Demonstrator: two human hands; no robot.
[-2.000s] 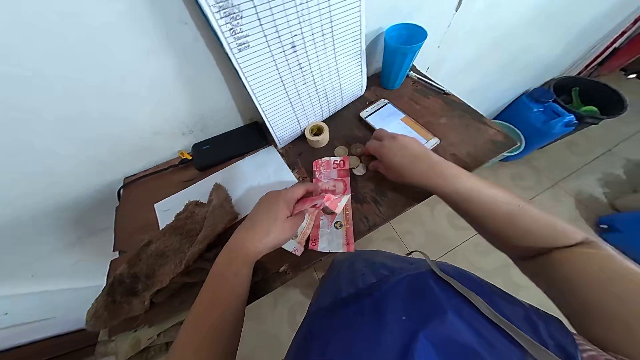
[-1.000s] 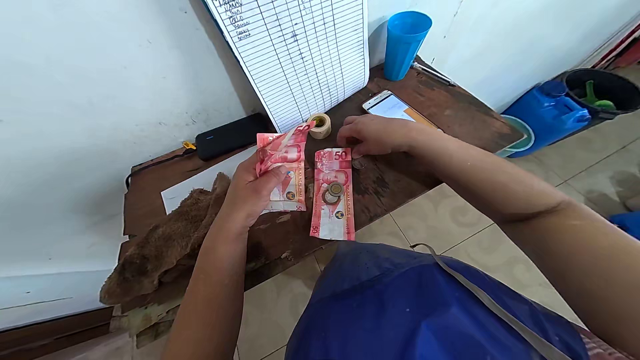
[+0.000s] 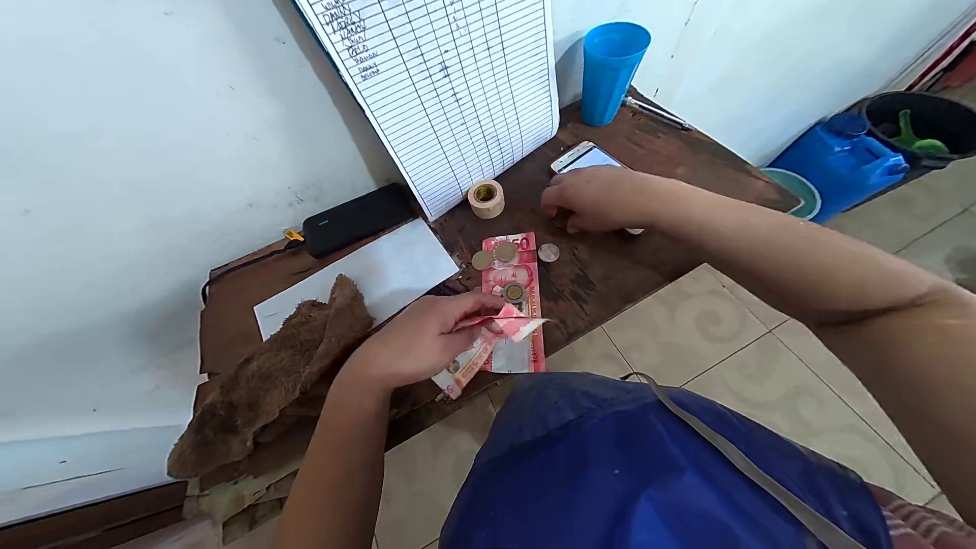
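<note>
My left hand (image 3: 427,335) grips a folded red banknote (image 3: 465,364) between thumb and fingers, just over the lower part of another red banknote (image 3: 511,276), which lies flat on the dark wooden table. Several coins rest on or beside that flat note: one (image 3: 514,293) near its middle, one (image 3: 505,252) near its top, one (image 3: 482,260) at its left edge and a silver one (image 3: 548,252) to its right. My right hand (image 3: 591,200) is low over the table, its fingers curled by a smartphone (image 3: 591,158) and partly covering it; whether it holds anything is hidden.
A tape roll (image 3: 486,199) stands below a ruled, handwritten sheet (image 3: 465,84) leaning on the wall. A black power bank (image 3: 357,219), white paper (image 3: 381,271) and brown cloth (image 3: 290,366) are left. A blue cup (image 3: 612,72) and pen (image 3: 659,113) stand and lie at the back right.
My left hand has brought its banknote from beside the flat note to over its lower part. My right hand has moved right, away from the flat note's top to the phone. Coins there are now uncovered.
</note>
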